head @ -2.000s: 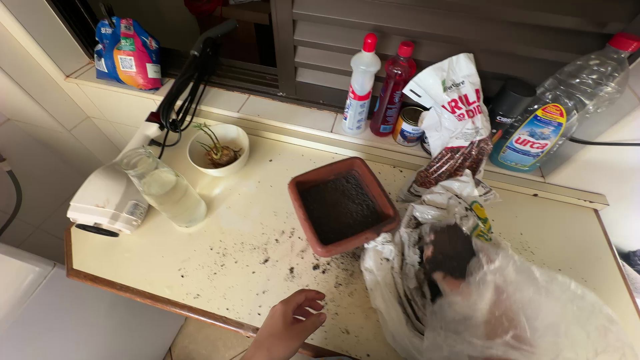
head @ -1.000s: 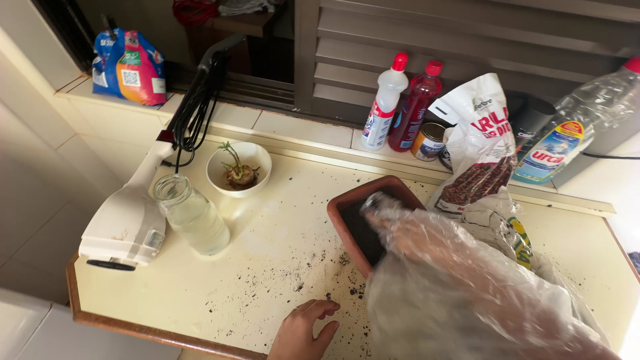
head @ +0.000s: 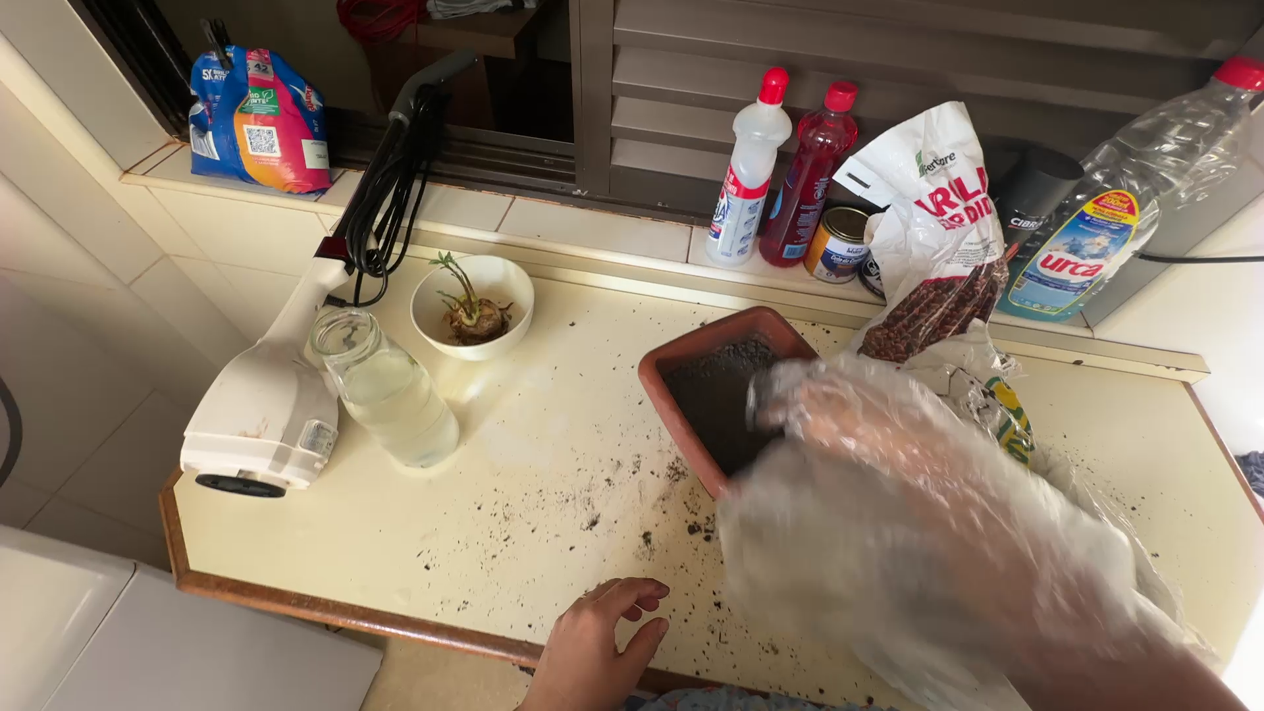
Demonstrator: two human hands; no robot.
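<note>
My right hand [head: 839, 410], covered by a clear plastic bag [head: 829, 553], reaches into the terracotta-coloured rectangular planter [head: 676, 425]. Dark soil [head: 716, 395] fills part of it. Blur and plastic hide whether the fingers hold anything. My left hand [head: 597, 642] rests at the counter's front edge, fingers curled apart and holding nothing. To the left, a sprouting bulb [head: 477, 320] sits in a white bowl [head: 425, 314], near a glass jar of cloudy liquid [head: 395, 405]. Behind the plastic-covered arm are a printed soil bag [head: 997, 395] and a bag of reddish-brown pellets [head: 933, 316].
A white handheld appliance [head: 262, 405] with a black cord lies at the left. Along the sill stand a white bottle [head: 741, 188], a red bottle [head: 805, 188], a can [head: 837, 245] and a large clear detergent bottle [head: 1076, 247]. Soil crumbs [head: 592, 520] are scattered over the counter.
My right hand has moved left from the soil bag, where it was two seconds ago with dark soil, into the planter. My left hand stays near the front edge.
</note>
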